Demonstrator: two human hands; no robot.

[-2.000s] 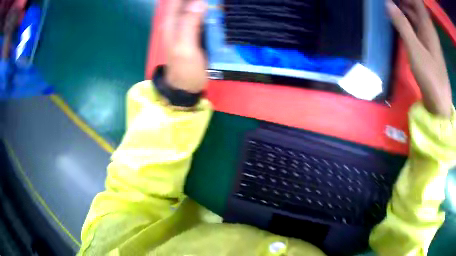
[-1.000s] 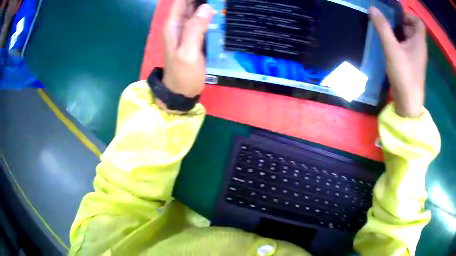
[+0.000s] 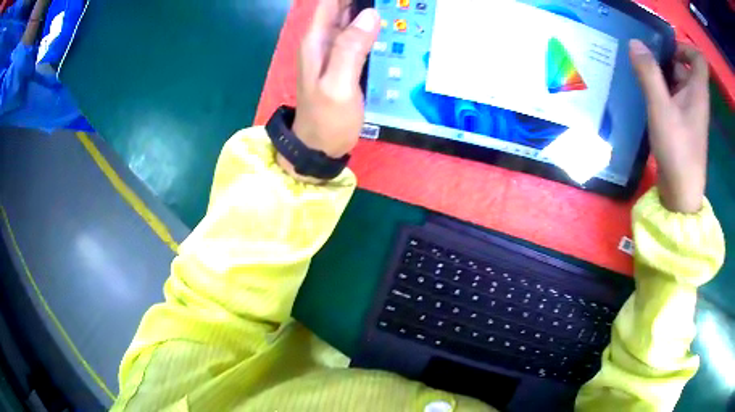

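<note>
A tablet (image 3: 508, 149) with a lit screen is over a red pad (image 3: 483, 197). Its screen shows a white window with a coloured triangle on a blue swirl desktop. My left hand (image 3: 332, 96) holds the tablet's left edge, thumb on the front; a black band is on that wrist. My right hand (image 3: 677, 121) holds the right edge, thumb over the screen's right side. The fingers behind the tablet are partly hidden. A detachable keyboard (image 3: 492, 310) lies separate, nearer to me than the pad, partly covered at its right by my sleeve.
The green bench surface (image 3: 169, 105) spreads left and right of the pad. At the upper left is a person's blue clothing (image 3: 40, 96). A grey floor (image 3: 80, 249) with yellow lines lies at the left. Part of another dark slab (image 3: 713, 24) shows at the upper right.
The black text window has gone from the screen, and a white window with a coloured triangle shows instead. Both hands stay on the tablet; the whole view has shifted slightly.
</note>
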